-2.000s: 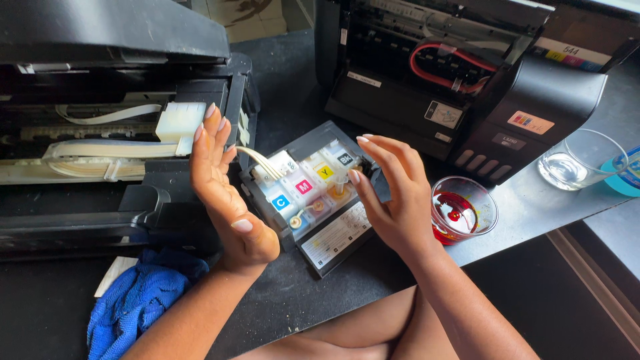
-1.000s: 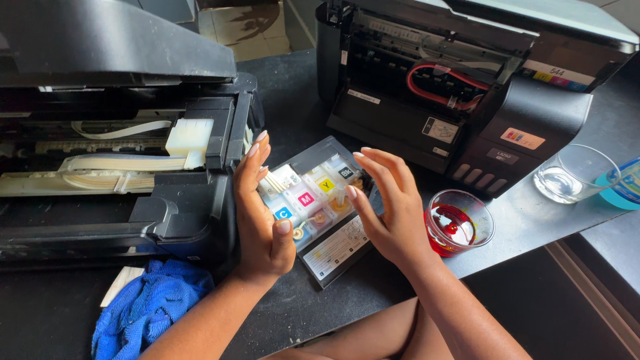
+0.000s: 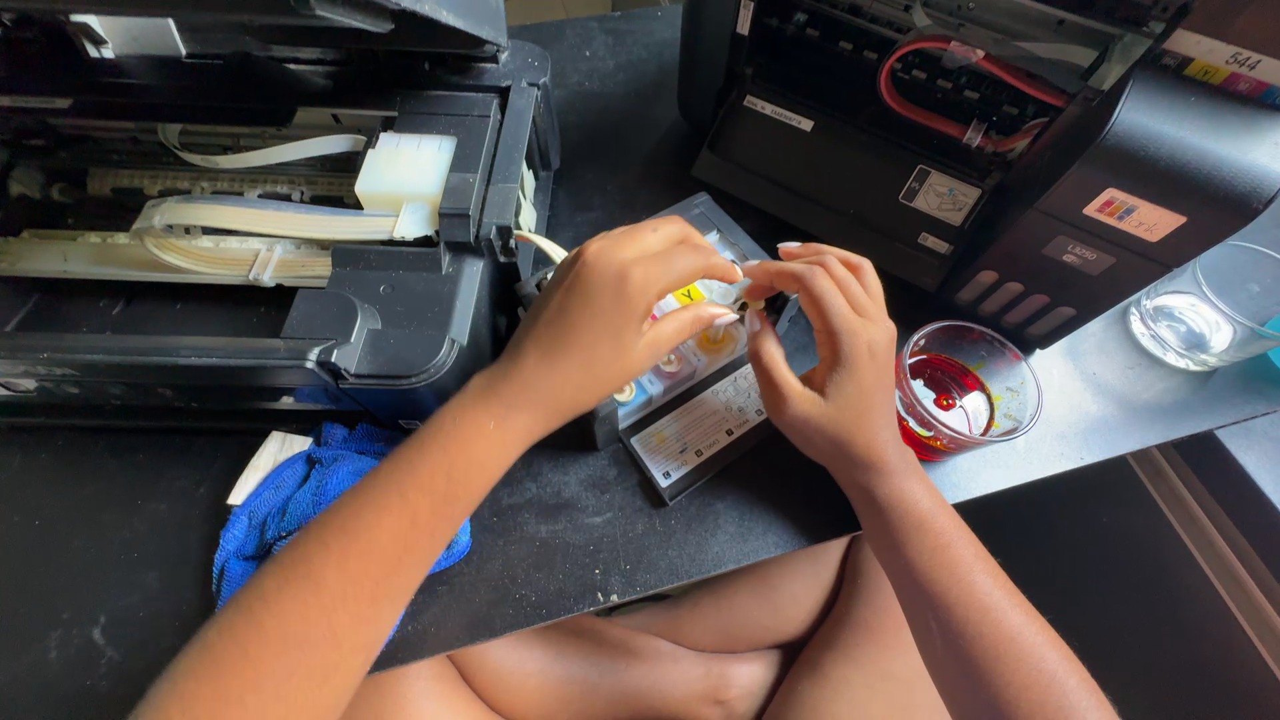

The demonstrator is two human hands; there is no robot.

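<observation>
An ink tank unit point(image 3: 700, 430) with colour-lettered tanks lies tilted on the black table, its lid folded toward me. Over its upper part, my left hand point(image 3: 625, 300) has thumb and fingertips close together near the yellow label. My right hand point(image 3: 830, 350) pinches a small pale piece, perhaps a tank plug, at the black-ink end of the unit. The left fingertips meet the right ones there, and whether they also hold something cannot be told. The hands cover much of the tanks. Pale tubes point(image 3: 543, 245) run from the unit toward the opened printer point(image 3: 400, 300) at left.
A glass of red liquid point(image 3: 965, 400) stands close to my right wrist. Behind it is a second black printer point(image 3: 850, 170) with its cover raised. A glass of clear liquid point(image 3: 1195, 310) is at far right. A blue cloth point(image 3: 300, 500) lies under my left forearm, against a white block point(image 3: 268, 465).
My hands, earlier apart on either side of the tank unit, have come together over its upper part. The fingertips now meet, with a small piece between the right ones.
</observation>
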